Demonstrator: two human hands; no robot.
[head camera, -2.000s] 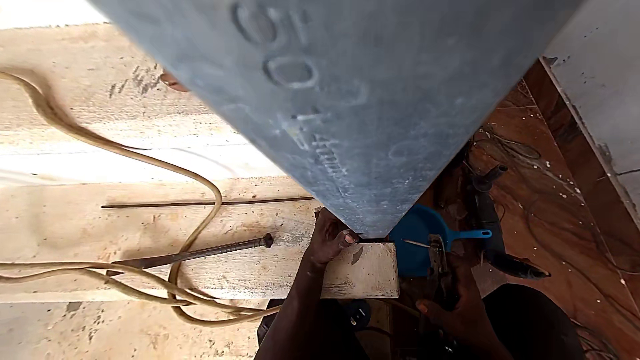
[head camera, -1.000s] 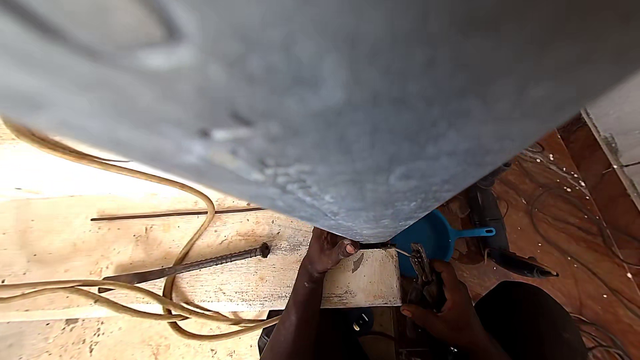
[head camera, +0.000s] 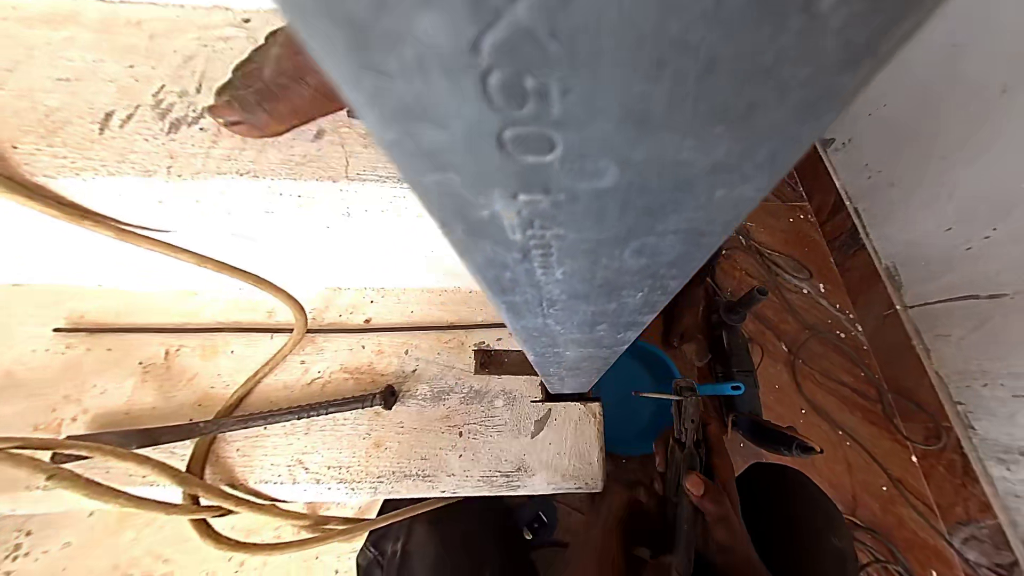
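Observation:
My right hand (head camera: 716, 496) is wrapped around a dark welding electrode holder (head camera: 686, 432); a thin electrode (head camera: 658, 395) sticks out leftward from its jaws. Left of it, a blurred dark brown shape (head camera: 616, 508) may be my left hand or forearm; its fingers cannot be made out. A grey metal post (head camera: 560, 240) with raised markings fills the upper middle, its narrow-looking far end at a dark notch near the end of a pale board (head camera: 496, 456). A rectangular recess (head camera: 502, 362) lies beside the post. The electrode tip is right of the post, apart from it.
A yellowish cable (head camera: 264, 280) loops over the pale surface, crossing a ribbed metal bar with a flat blade (head camera: 240, 422) and a thin rod (head camera: 184, 329). Another person's finger or toe shows upper left (head camera: 280, 88). On the brown floor are a blue pan (head camera: 636, 408), a black tool (head camera: 736, 352) and thin cables.
My left hand has left the board's end beside the post, uncovering the recess. The other person's finger or toe now shows more fully. My right hand still holds the electrode holder.

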